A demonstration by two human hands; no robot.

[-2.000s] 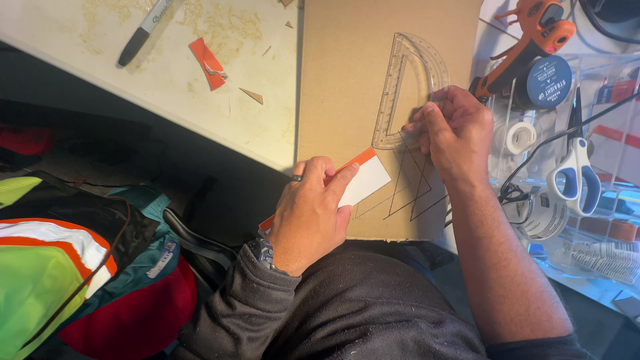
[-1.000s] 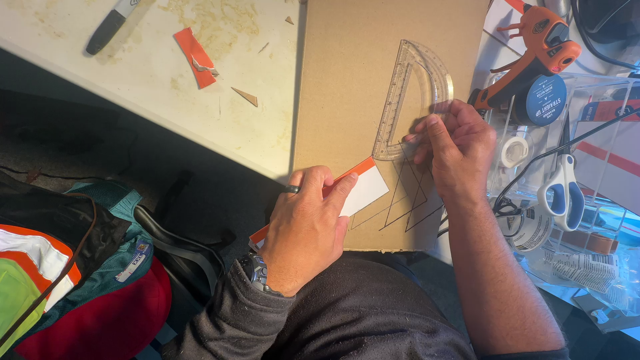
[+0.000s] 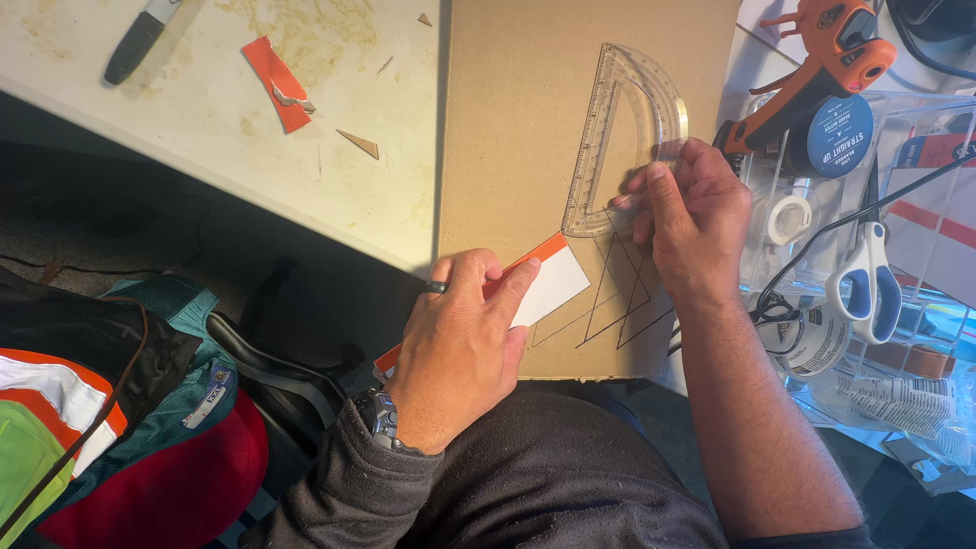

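Note:
Under my left hand (image 3: 465,335), an orange and white card strip (image 3: 555,286) lies slanted across the lower part of a brown cardboard sheet (image 3: 511,152). My left fingers press on it, and its far end sticks out beyond the hand at lower left. My right hand (image 3: 686,206) holds a clear plastic protractor (image 3: 598,137) by its curved side, between thumb and fingers. The protractor's lower corner meets or nearly meets the strip's upper corner. Dark pen lines (image 3: 610,305) forming slanted shapes show on the cardboard between the hands, partly seen through the protractor.
An orange and black glue gun (image 3: 820,61), a round blue-lidded tin (image 3: 839,137), tape (image 3: 788,219) and scissors (image 3: 869,282) crowd a clear organizer at right, with a cable across it. At upper left lie a black-capped marker (image 3: 137,46), an orange scrap (image 3: 278,84) and small cardboard scraps (image 3: 358,143).

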